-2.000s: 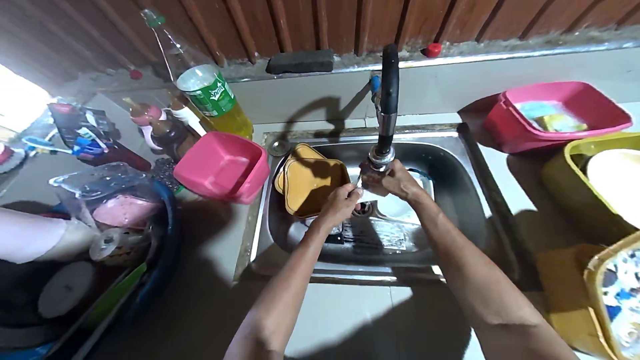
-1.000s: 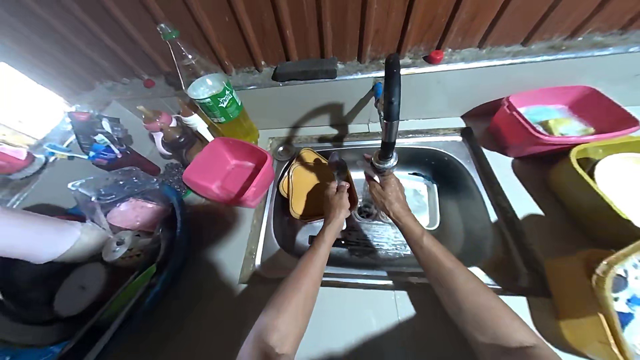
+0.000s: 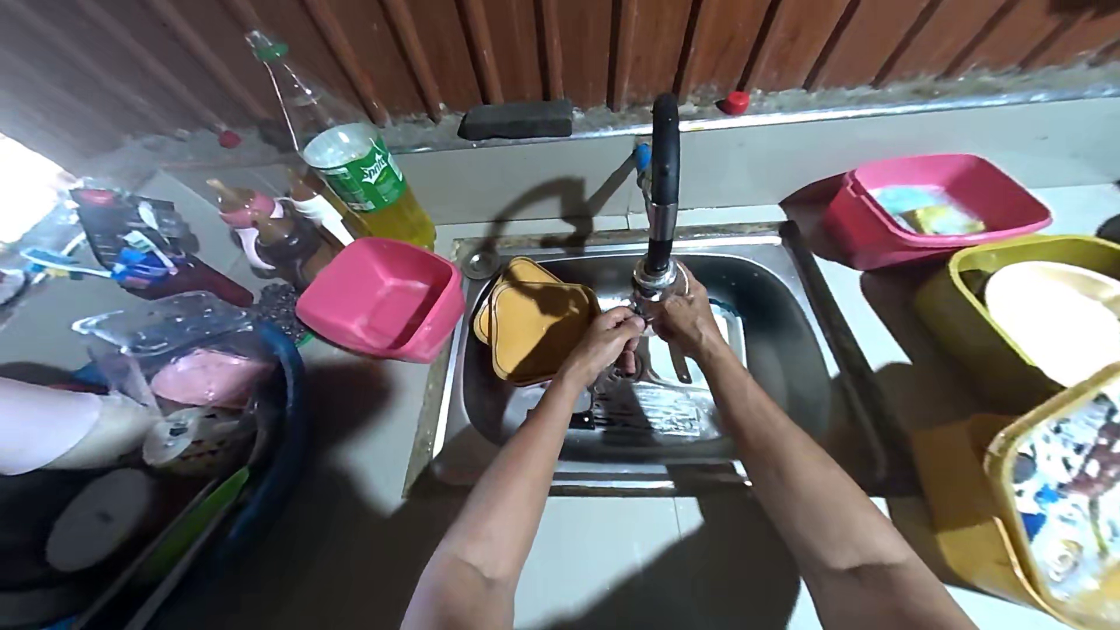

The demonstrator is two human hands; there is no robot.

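Observation:
Both hands are over a stainless steel sink [image 3: 787,350], just below the head of a black flexible faucet [image 3: 665,166]. My right hand [image 3: 687,315] is at the faucet's metal spout, fingers curled; a small thing seems to be between the hands but is too unclear to name. My left hand [image 3: 611,339] has its fingertips bent close together beside it, and whether they grip anything cannot be told. Orange-yellow rounded trays or lids [image 3: 538,328] lean in the sink's left side. Below the hands lie a white tray [image 3: 733,337] and a ridged, wet, shiny item [image 3: 652,411].
Left of the sink stand a pink basin [image 3: 376,297], a Sprite bottle [image 3: 367,179] with yellow liquid, baby bottles [image 3: 280,232] and a dark-blue tub [image 3: 293,411] of dishes. On the right are a pink container [image 3: 954,197] with a sponge, an olive tub [image 3: 954,306] and a yellow container [image 3: 962,499].
My left hand has moved from beside the orange-yellow trays toward my right hand under the faucet. My right hand has risen to the spout.

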